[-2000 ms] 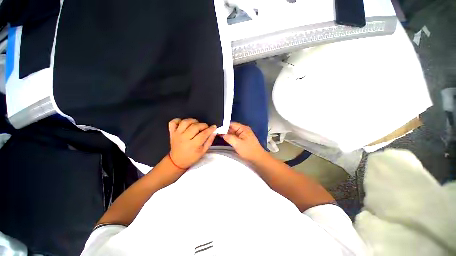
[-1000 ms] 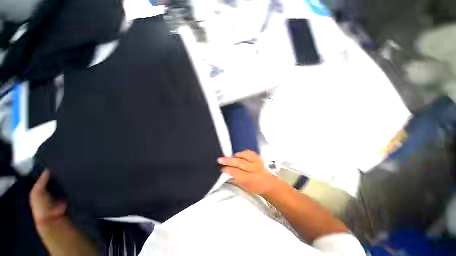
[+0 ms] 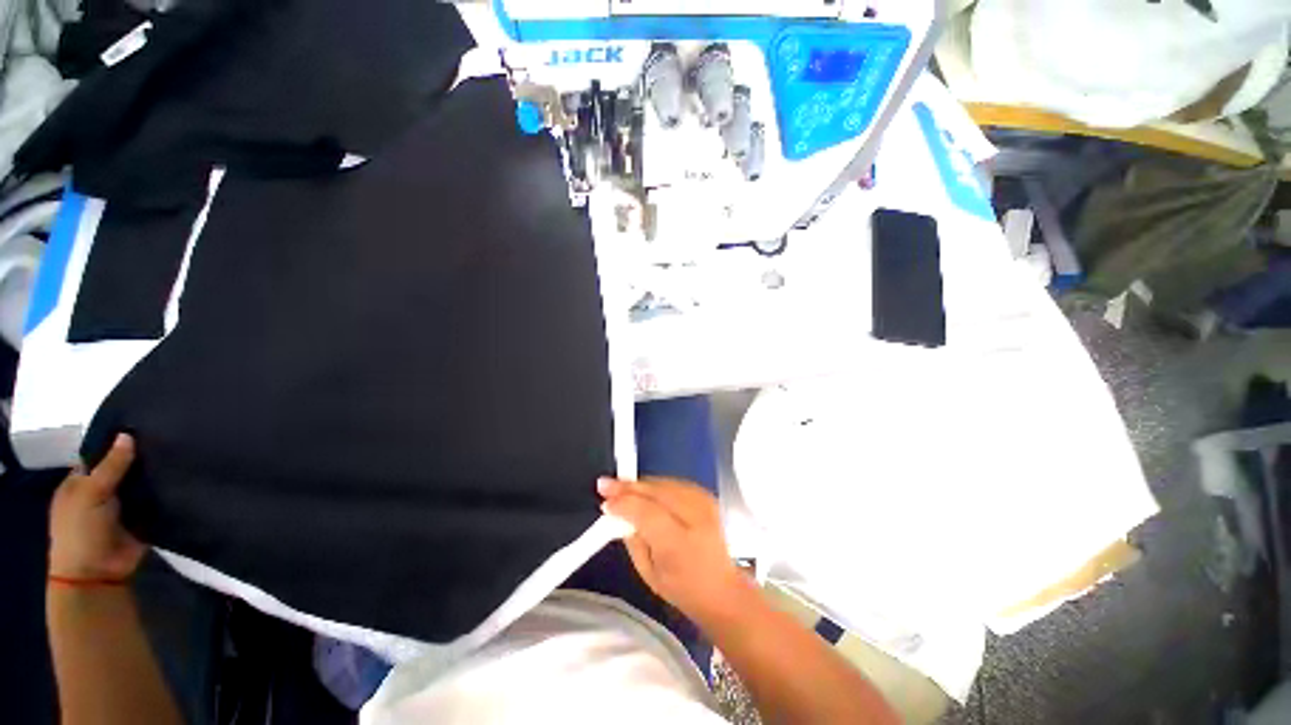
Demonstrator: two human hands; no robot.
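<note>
A large black fabric panel (image 3: 382,354) lies over a white backing panel (image 3: 545,578), which shows as a white rim along the right and lower edges. The panel's upper right edge reaches the needle area (image 3: 602,149) of the white and blue overlock machine (image 3: 708,184). My left hand (image 3: 96,521) holds the panel's left lower edge, thumb on top and fingers hidden. My right hand (image 3: 666,535) pinches the right lower corner with its white rim.
A mobile phone (image 3: 908,278) lies right of the machine head. White cut panels (image 3: 934,496) are piled at the right. Black cloth (image 3: 269,92) is heaped at the far left, with another black piece (image 3: 135,272) on the table's left side. The speckled floor (image 3: 1048,663) shows at lower right.
The view has tilted up to the machine. My left hand has moved from beside my right hand to the panel's left edge. The panel is spread between both hands.
</note>
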